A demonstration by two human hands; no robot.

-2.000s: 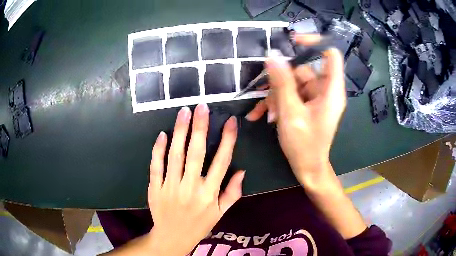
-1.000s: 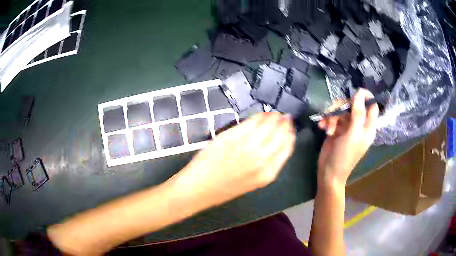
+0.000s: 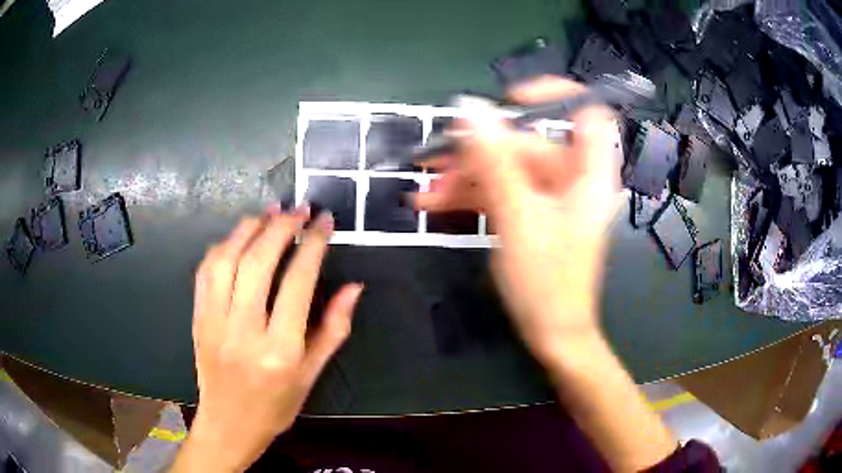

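The white liner sheet [image 3: 362, 205] with rows of dark adhesive pads [image 3: 330, 144] lies on the green bench [image 3: 212, 83]. My left hand [image 3: 254, 323] is palm down at the sheet's lower left corner, fingertips on or just over its edge, holding nothing visible. My right hand [image 3: 549, 222] is blurred over the sheet's right part and hides many of its pads. It holds dark tweezers [image 3: 614, 100], blurred, slanting down left toward the pads. Whether a pad is between the tips cannot be told. A faint dark shape [image 3: 462, 323] lies below the sheet.
Several small black parts [image 3: 106, 226] lie at the left. A loose pile of dark housings [image 3: 654, 159] lies at the right, beside a clear poly bag [image 3: 803, 291] of black parts. White sheets [image 3: 69, 11] show at top left. Cardboard boxes [image 3: 752, 397] stand below the bench edge.
My left hand has moved from the pile back to the sheet's left corner. My right hand has moved left from beside the bag to over the sheet. The view has also shifted.
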